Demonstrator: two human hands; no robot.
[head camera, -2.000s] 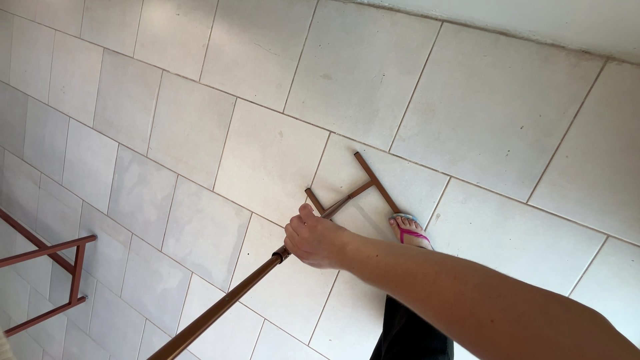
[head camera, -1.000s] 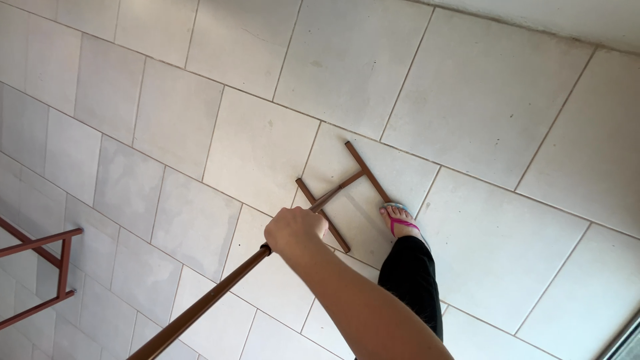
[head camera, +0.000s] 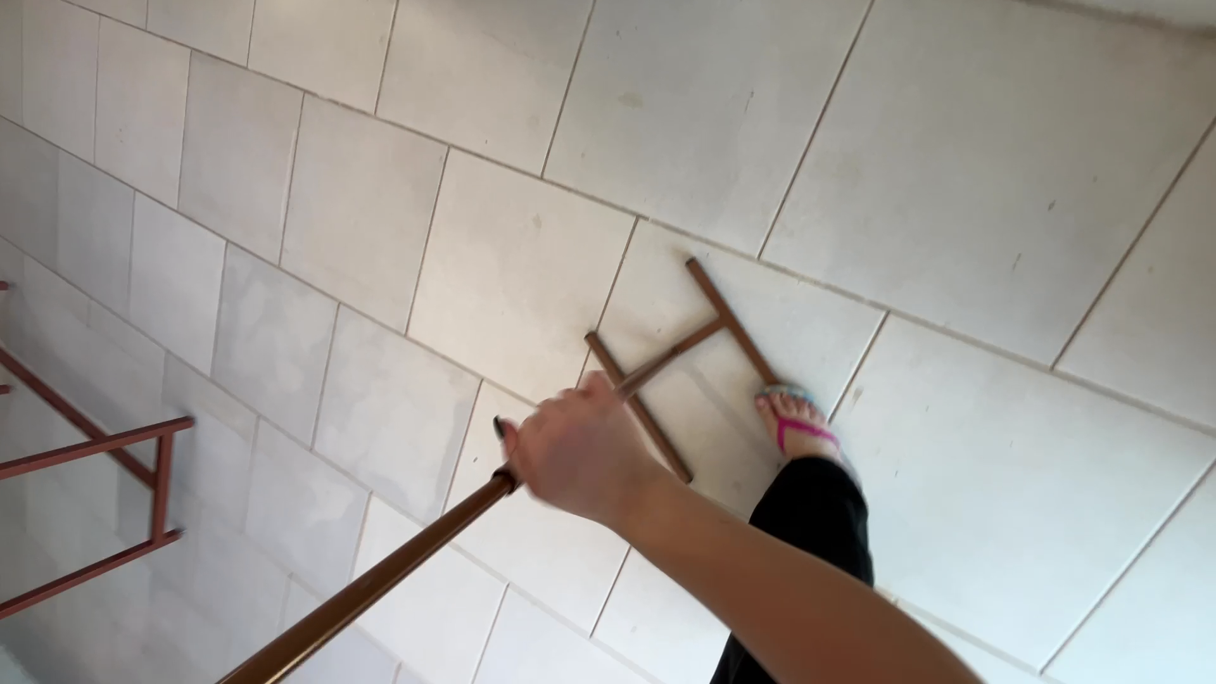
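Note:
A brown metal pole (head camera: 380, 575) rises from the floor toward the lower left, with a dark collar (head camera: 508, 478) partway along it. My right hand (head camera: 579, 451) is closed around the pole just beyond the collar, on the side toward the base; motion blurs it slightly. At the pole's lower end, an H-shaped metal base (head camera: 724, 323) lies on the tiles. One end of its far bar meets the front of my foot (head camera: 800, 423), which wears a flip-flop with a pink strap. My left hand is out of view.
At the left edge stands a reddish-brown metal frame (head camera: 163, 484) with several bars. Large pale tiles (head camera: 959, 152) cover the floor, and the base of a light wall (head camera: 1140, 11) runs along the top right. A black trouser leg (head camera: 817, 513) rises behind my forearm.
My right hand stays on the pole throughout. More of the base's near bar shows than two seconds ago, when the hand and forearm hid much of it.

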